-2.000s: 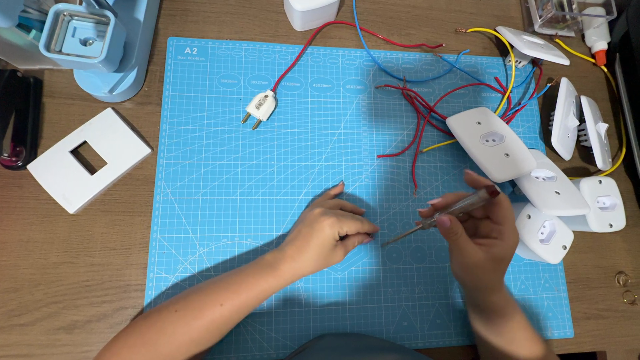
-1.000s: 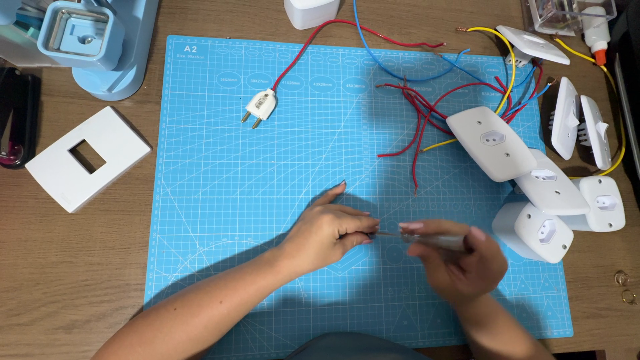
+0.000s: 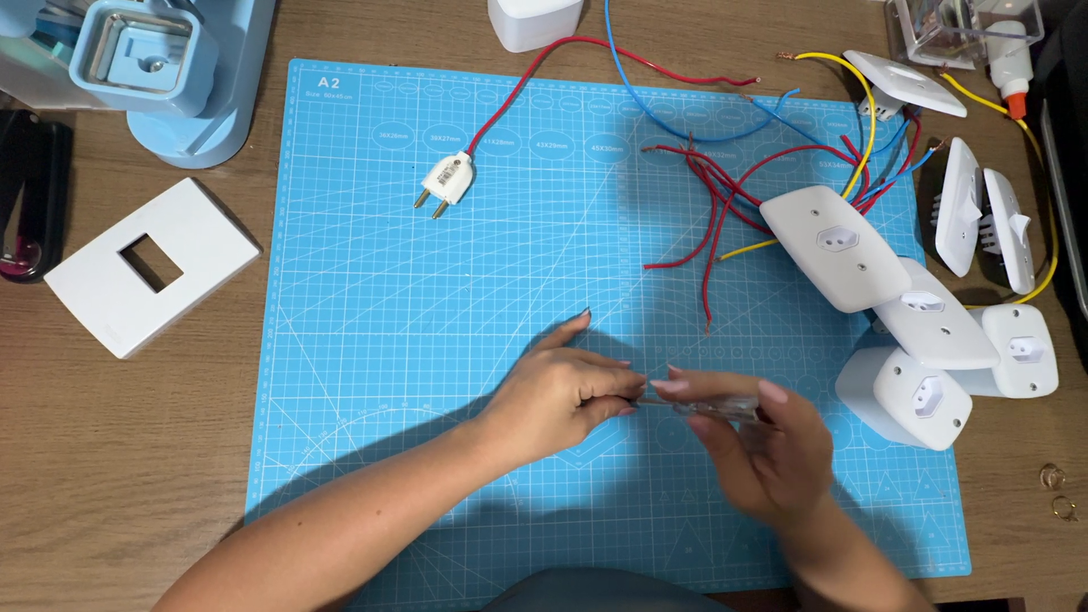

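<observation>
Over the middle of a blue cutting mat, my left hand pinches something small between thumb and fingers; the fingers mostly hide it. My right hand holds a screwdriver with a clear handle, its shaft pointing left to my left fingertips. A white two-pin plug with a red wire lies on the upper left of the mat. Right of my hands are white outlet plates and a white outlet box, with red wires, a blue wire and a yellow wire above.
A white cover plate with a rectangular opening lies on the wooden table at left, near a black stapler-like object and a light blue stand. A glue bottle, switch plates and small rings are at right.
My right hand has brought the screwdriver left and level, its tip now at my left fingertips. My left hand has stayed in about the same place.
</observation>
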